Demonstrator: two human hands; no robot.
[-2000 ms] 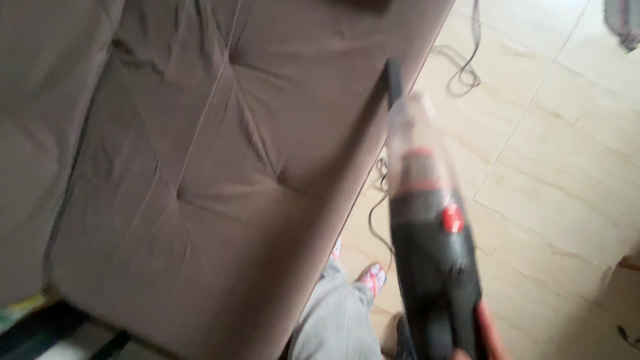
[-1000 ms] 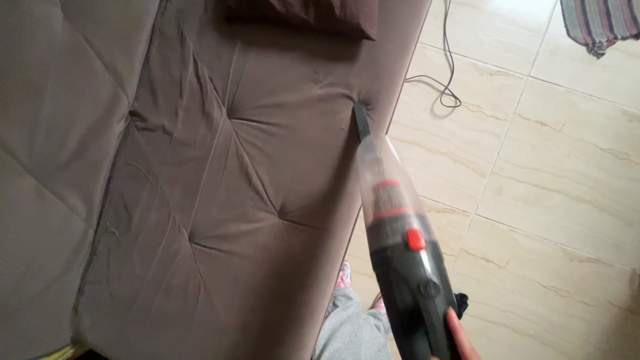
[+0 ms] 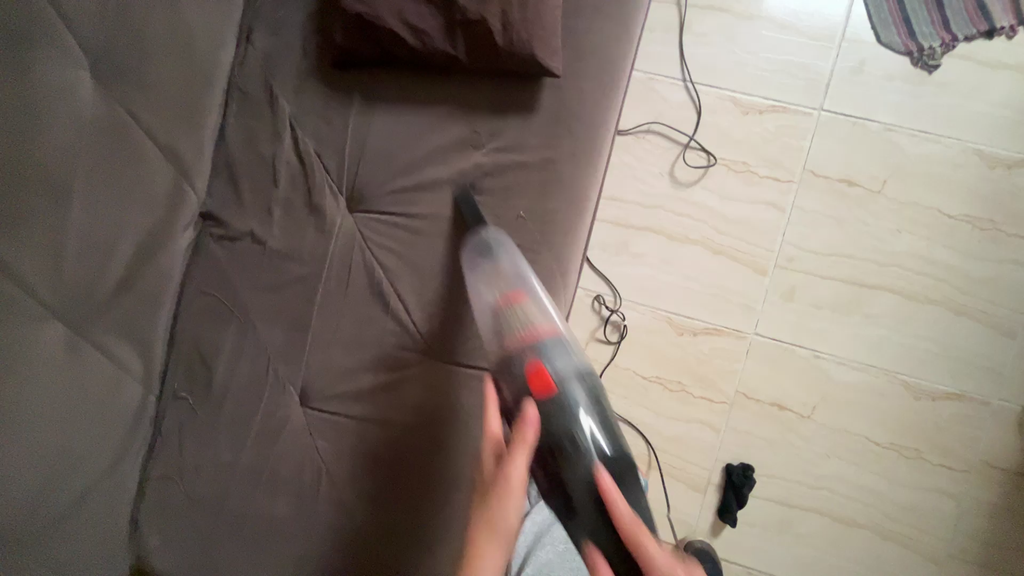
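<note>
A black handheld vacuum cleaner [image 3: 560, 400] with a clear dust chamber and a red button points up and left over the sofa seat [image 3: 384, 320]. My right hand [image 3: 636, 528] is wrapped around its black body near the bottom of the view. My left hand [image 3: 504, 472] lies along the left side of the body, fingers near the red button; whether it grips or only touches is unclear. The narrow black nozzle [image 3: 470, 206] is at the tufted brown fabric, slightly blurred. Small light threads [image 3: 522, 214] lie on the seat to the right of the nozzle.
A dark brown cushion [image 3: 448, 36] rests on the seat at the top. The backrest [image 3: 80, 240] is at left. Right of the sofa edge, a thin black cable [image 3: 698, 120], a black sock-like cloth [image 3: 736, 492] and a striped fringed textile [image 3: 944, 28] lie on the tiled floor [image 3: 872, 320].
My left hand has come into view beside the vacuum cleaner. The nozzle has moved left, away from the sofa's front edge. The view has shifted.
</note>
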